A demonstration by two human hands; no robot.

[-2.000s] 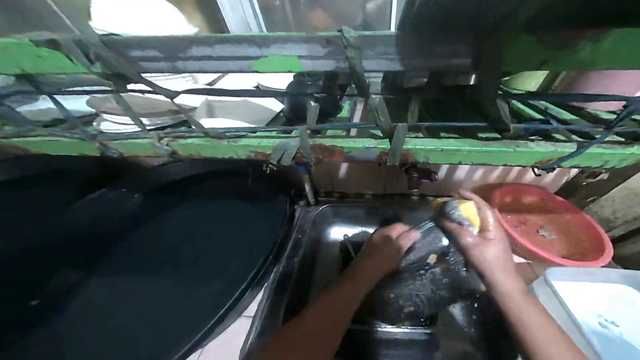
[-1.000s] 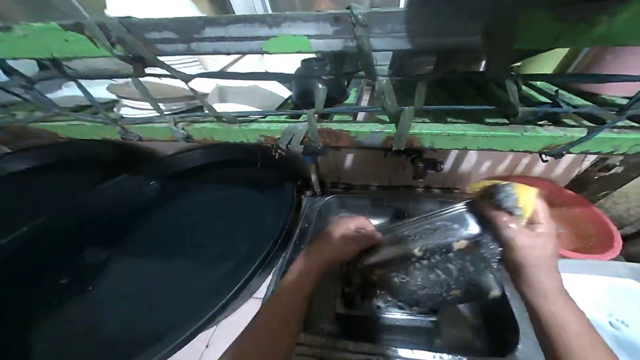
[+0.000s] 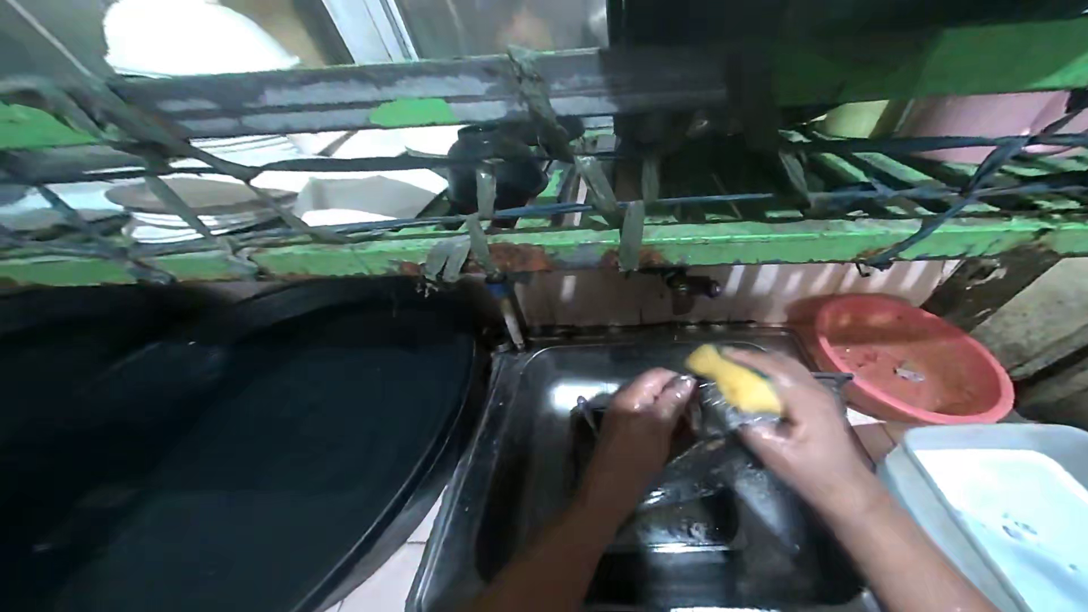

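My right hand [image 3: 795, 416] grips a yellow sponge [image 3: 739, 382] with a dark mesh-like pad beneath it, above the stainless steel sink [image 3: 544, 399]. Close beside it, my left hand [image 3: 650, 408] is closed on the edge of a clear, wet item [image 3: 697, 467], whose exact kind I cannot tell. The sponge side of my right hand meets this item near my left fingertips. Dark pieces lie in the basin below, partly hidden by both forearms.
Large black tubs [image 3: 280, 459] stand left of the sink. A red plastic basin [image 3: 918, 365] and a pale plastic tub [image 3: 1003, 493] are at the right. Above runs a green rack [image 3: 765, 242] holding stacked plates [image 3: 204, 204]; a faucet [image 3: 693, 285] projects below it.
My hands have come closer together than a second ago. The clear item was stretched out between them then; now the sponge is lower and nearer my left hand.
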